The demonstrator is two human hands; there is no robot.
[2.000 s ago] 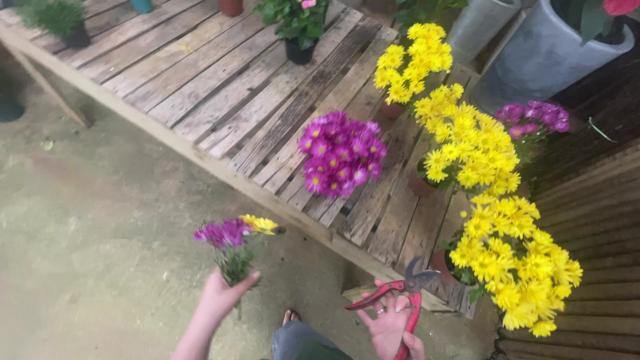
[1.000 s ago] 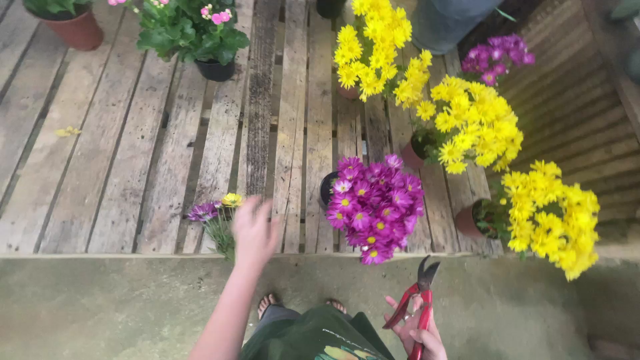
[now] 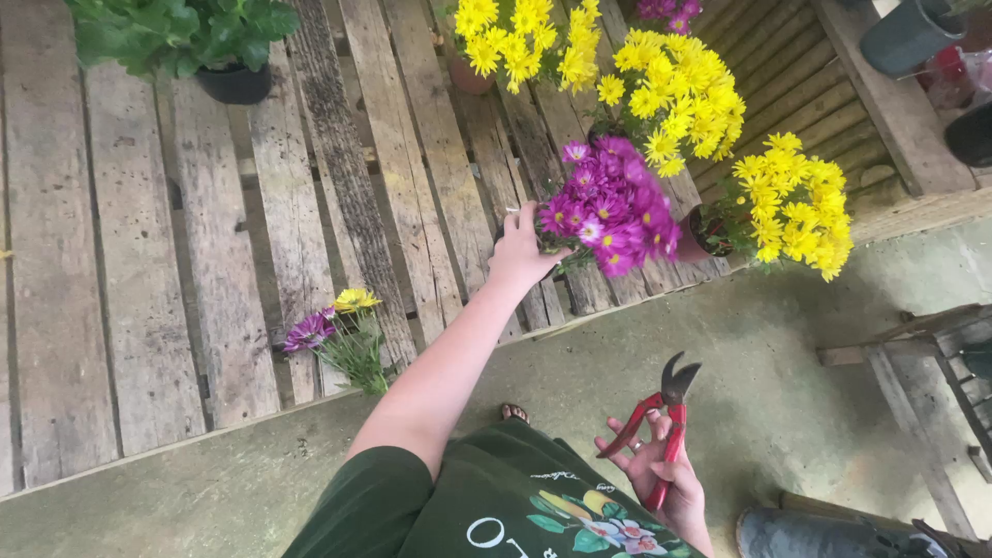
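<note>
My left hand (image 3: 523, 248) reaches over the slatted wooden table and grips the potted purple chrysanthemum (image 3: 612, 209) low at its left side, where leaves and fingers hide most of the dark pot. In my right hand (image 3: 659, 465), beyond the table edge, lie red-handled pruning shears (image 3: 659, 426), their blades apart and pointing up. A small cut bunch of purple and yellow chrysanthemums (image 3: 349, 341) rests at the table's front edge, left of my left forearm. Potted yellow chrysanthemums (image 3: 674, 101) stand behind and to the right of the purple plant.
The slatted wooden table (image 3: 147, 310) has gaps between its boards. A leafy green plant in a black pot (image 3: 235, 81) stands at the back left. Another yellow chrysanthemum (image 3: 794, 205) leans past the right edge. A wooden stand (image 3: 891, 356) and a grey container (image 3: 837, 535) are at the right.
My left hand has let go of the small cut bunch, now lying on the table, and has moved right to the purple plant. The shears remain in my right hand. The view has shifted.
</note>
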